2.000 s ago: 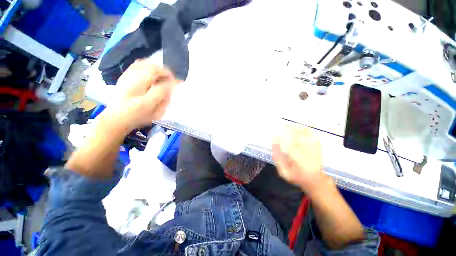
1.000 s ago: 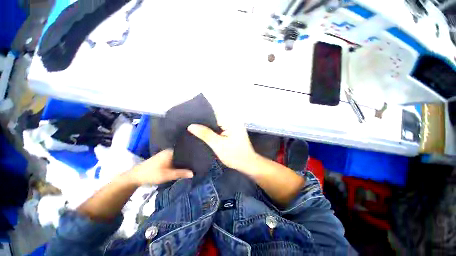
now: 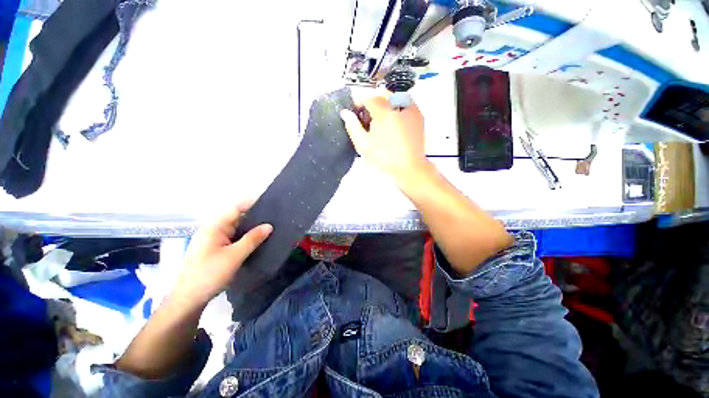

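A long, slightly curved charcoal garment piece runs diagonally from the table's front edge up to the needle area. My left hand grips its lower end, thumb on top, over the table's front edge. My right hand holds its upper end close to the presser foot, with the fingertips on the cloth; the exact contact at the needle is partly hidden by the fingers.
Stacked black pieces lie at the table's left, with a dark wavy trimming beside them. A smartphone, a slim silver tool and a small brownish bit lie right of my right hand. A tan block is far right.
The dark piece has gone from above my lap up onto the table, its upper end now at the needle area. My hands have spread apart along it. The view has shifted.
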